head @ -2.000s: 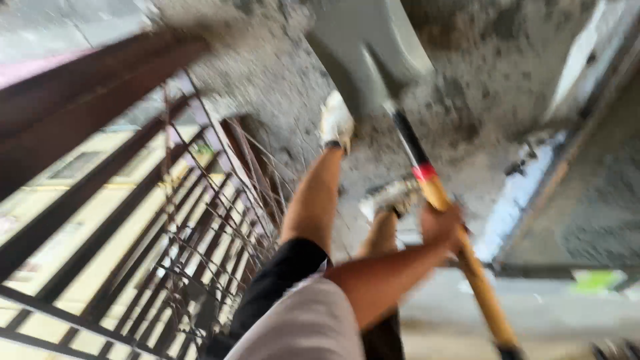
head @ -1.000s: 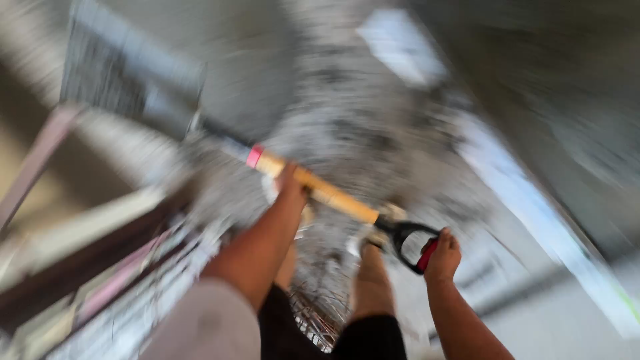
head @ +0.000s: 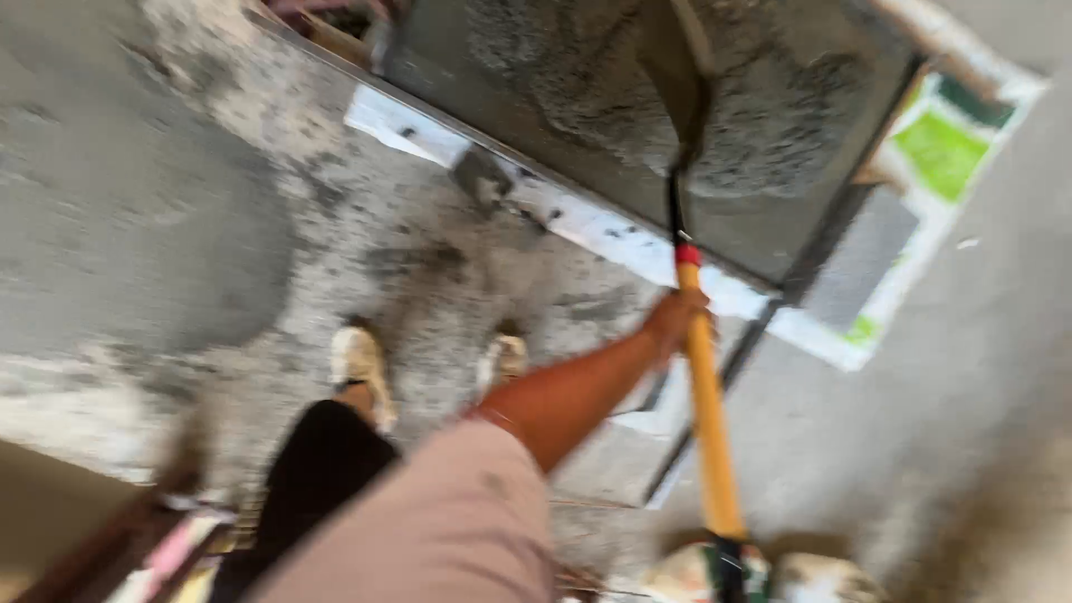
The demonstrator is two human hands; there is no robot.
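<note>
My left hand (head: 682, 322) is closed around the yellow shaft of a shovel (head: 708, 419), just below its red collar. The shovel's metal blade (head: 682, 84), blurred and seen nearly edge-on, is over wet grey mortar (head: 779, 134) in a dark-rimmed rectangular mixing tray (head: 578, 188). Whether the blade touches the mortar cannot be told. The lower end of the shaft runs to the bottom edge of the view, where the grip is not visible. My right hand is out of view.
My light shoes (head: 360, 368) stand on a rough, mortar-stained floor (head: 419, 276). Smooth wet mortar (head: 142, 218) covers the floor at left. White and green sheeting (head: 938, 151) lies around the tray. Pale objects (head: 825, 578), unclear, sit at the bottom. Part of a railing (head: 109, 536) shows lower left.
The shovel blade has swung from the upper left to over the tray at upper right. My left hand stays on the shaft; my right hand has left view. The view has turned strongly.
</note>
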